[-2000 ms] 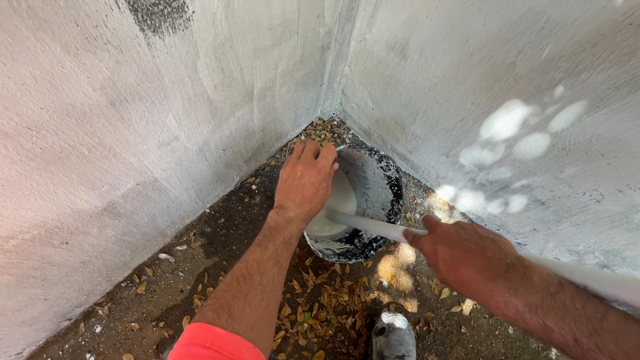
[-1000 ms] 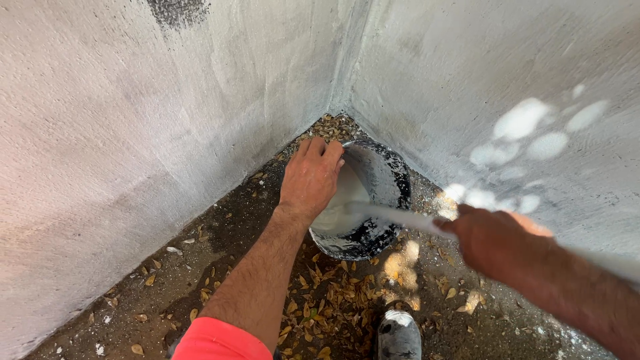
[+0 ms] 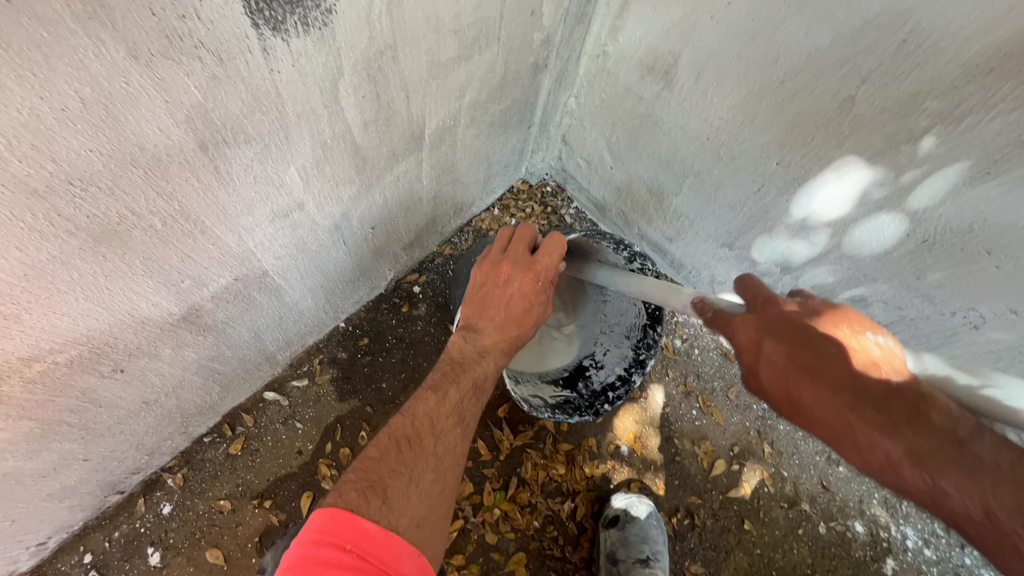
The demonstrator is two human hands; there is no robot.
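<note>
My left hand (image 3: 516, 288) is closed over the rim of a black bucket (image 3: 616, 376) and holds it; the fingertips are partly hidden. Dried white paint coats the inside of the bucket, which is tilted, and wet white paint (image 3: 548, 344) lies in it. A long pale pole (image 3: 632, 286) runs from inside the bucket out to the right, and my right hand (image 3: 800, 336) is wrapped around it. The pole's lower end is in the bucket near my left fingers and cannot be made out.
Two rough whitish walls (image 3: 240, 192) (image 3: 720, 144) meet in a corner just behind the bucket. Dry leaves (image 3: 528, 480) and white specks are scattered over the dark ground. A paint-spotted shoe (image 3: 634, 536) stands below the bucket.
The part of the pole inside the bucket has swung from the lower side toward the upper side. My left hand has stayed on the bucket's rim.
</note>
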